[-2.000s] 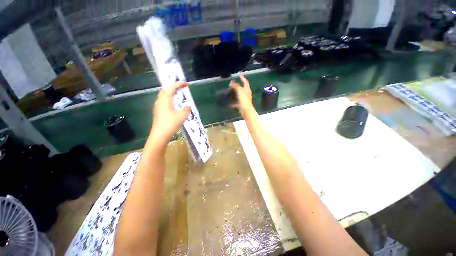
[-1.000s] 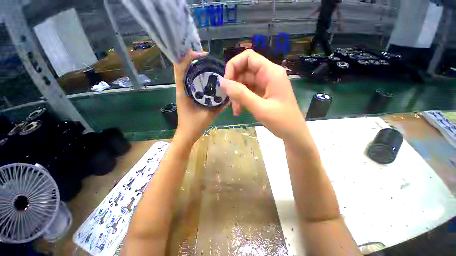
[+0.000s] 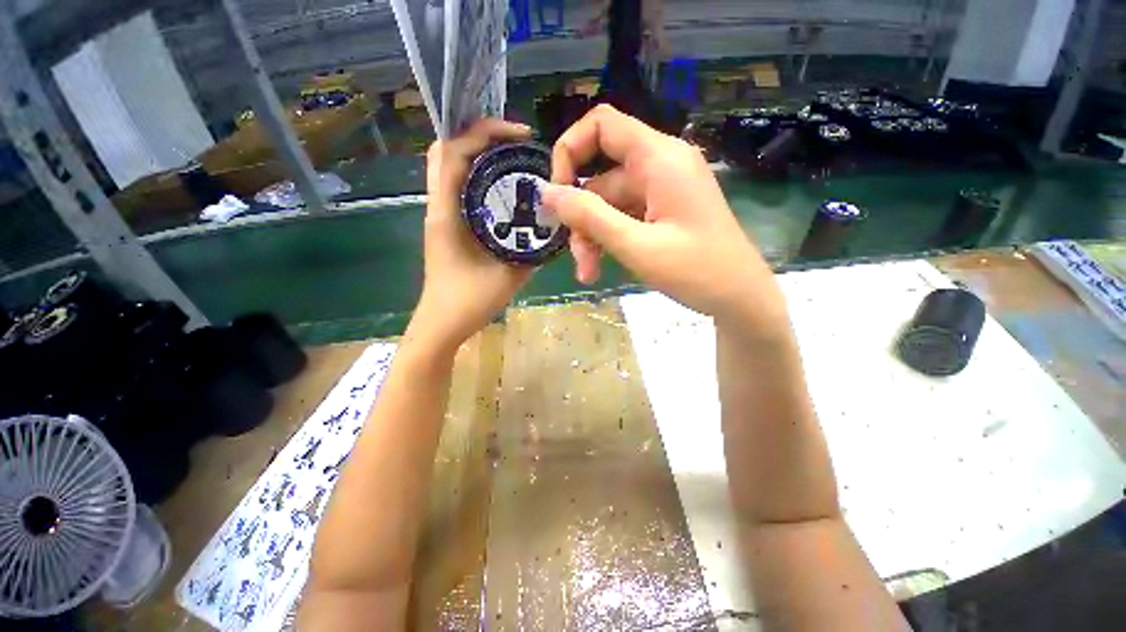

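My left hand [image 3: 459, 253] holds a black cylindrical housing [image 3: 516, 201] with its round end face towards me. The face is silver-white with black shapes inside a black rim. A white sticker strip [image 3: 475, 62] stands up from the same hand, behind the housing. My right hand [image 3: 654, 216] is at the right side of the end face, thumb and index finger pinched together at its surface. Whether a small sticker lies between those fingertips cannot be seen.
A sticker sheet [image 3: 290, 506] lies at left beside a white fan [image 3: 62, 512] and dark heaped housings [image 3: 235, 370]. A black housing [image 3: 941, 331] lies on the white board [image 3: 815, 432]. The green conveyor [image 3: 692, 247] carries upright cylinders. Another sheet [image 3: 1084, 282] is far right.
My hands came together from over the conveyor, and my left hand now holds a housing with the strip. Since one second ago the end face has turned slightly and the strip stands more upright.
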